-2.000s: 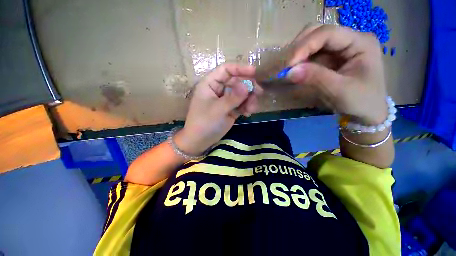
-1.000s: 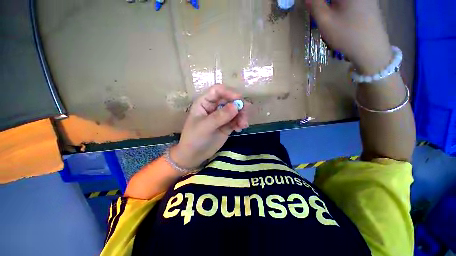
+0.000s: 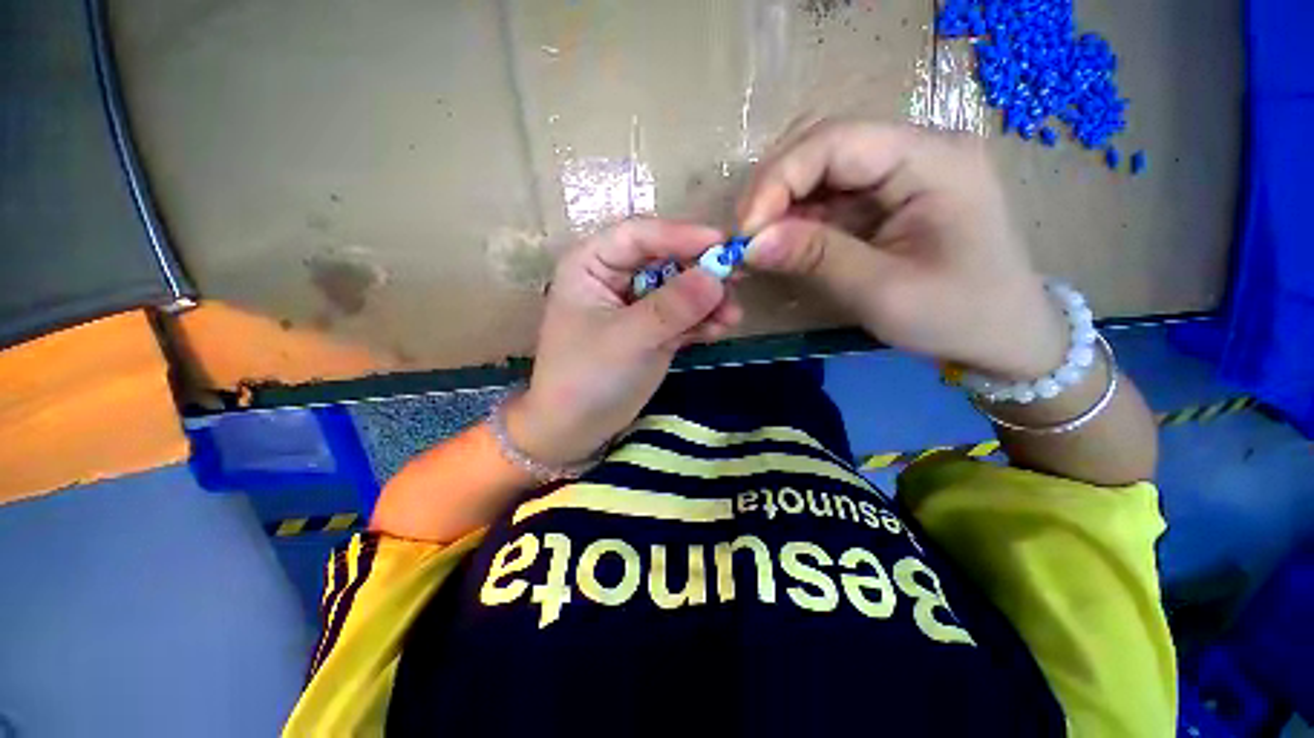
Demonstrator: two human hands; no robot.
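My left hand (image 3: 627,296) holds a pale-faced round piece (image 3: 715,261) between thumb and fingertip, above the bench's front edge. More small pale-and-blue pieces (image 3: 656,277) show in the curl of its fingers. My right hand (image 3: 879,238) pinches a small blue part (image 3: 736,248) between thumb and forefinger, touching the pale piece. Whether the two are joined cannot be told. A loose pile of small blue parts (image 3: 1040,65) lies at the bench's upper right.
Brown cardboard (image 3: 418,159) with stains and shiny tape (image 3: 608,193) covers the bench. A dark curved rim (image 3: 130,188) and an orange sheet (image 3: 90,404) are at left. Blue plastic (image 3: 1283,202) stands at the right edge.
My right hand has come back from the upper right of the bench and now meets my left hand with a blue part. The blue pile is uncovered again.
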